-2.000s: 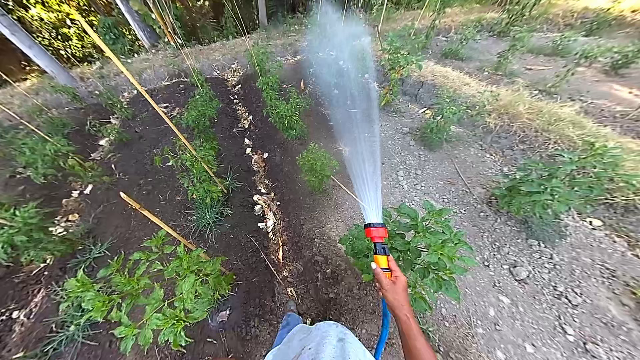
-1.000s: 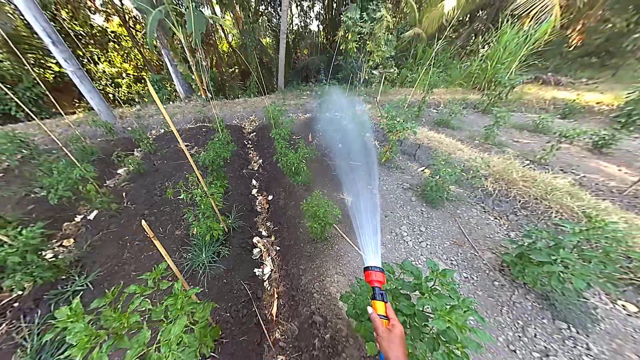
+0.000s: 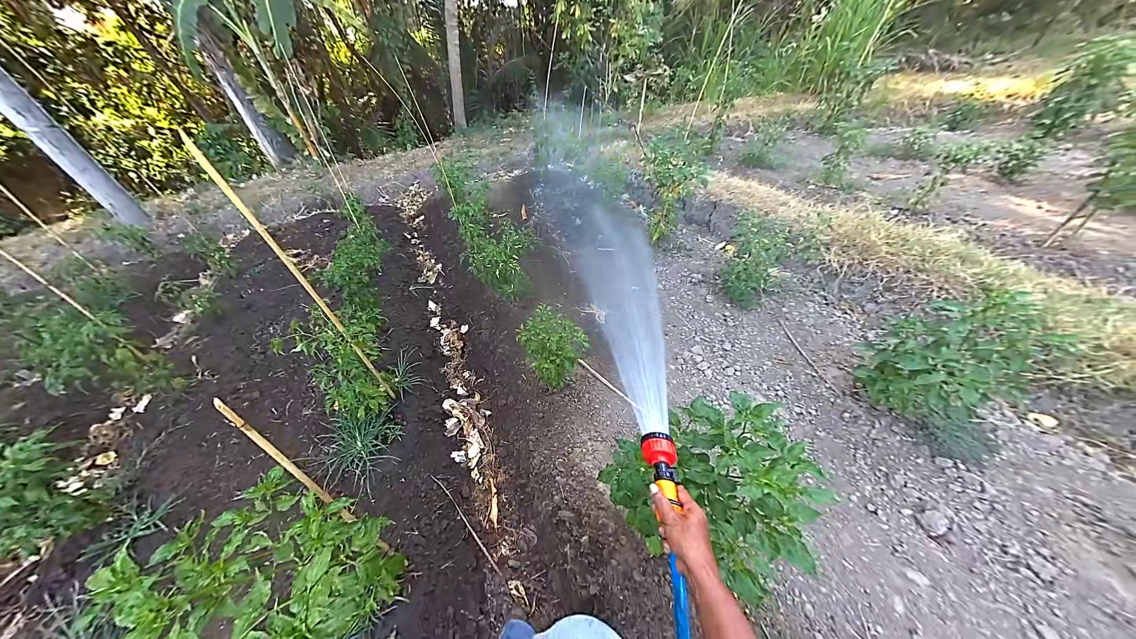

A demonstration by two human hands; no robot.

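Note:
My right hand (image 3: 684,525), low and right of centre, is closed around a hose spray nozzle (image 3: 659,451) with a red head, black collar and yellow-orange body. A blue hose (image 3: 679,596) runs down from it out of the frame. A wide fan of water (image 3: 632,311) leaves the nozzle, pointing away and slightly left over the soil. Just behind the nozzle grows a leafy green plant (image 3: 745,484); a smaller bushy plant (image 3: 552,346) stands left of the spray. My left hand is not in view.
Dark soil beds with plant rows (image 3: 355,266) lie left, beside a strip of dry pale husks (image 3: 461,417). Bamboo stakes (image 3: 284,257) lean there. Gravelly ground (image 3: 932,532) and dry grass (image 3: 923,248) are on the right. Tree trunks (image 3: 67,146) and dense foliage stand behind.
The view has tilted up since two seconds ago, showing more trees. The spray now slants further left across the soil. My right hand keeps its hold on the nozzle.

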